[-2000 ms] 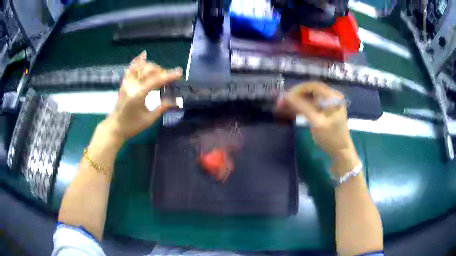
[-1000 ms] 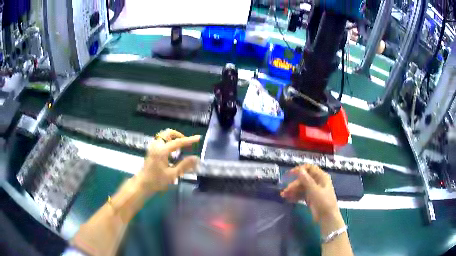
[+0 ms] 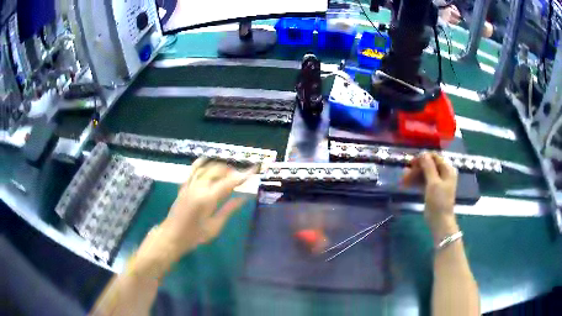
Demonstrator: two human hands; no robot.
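Observation:
My left hand is blurred, thumb and fingers apart, with its fingertips near the right end of the left carrier bar. My right hand has its fingers bent together over the right carrier bar; whether they grip it is unclear. Another carrier bar with a row of small round parts lies along the back edge of the black mat. Slim silver tweezers and a red lump lie on the mat.
Slanted stacked bars lie at left, more bars behind. A black post, blue bin, red bin, microscope and monitor stand at the back. Part of another person's hand shows top right.
The view has tilted up since the first frame. The slim tool earlier in my right hand now lies on the mat. My right hand has moved right, to the right bar.

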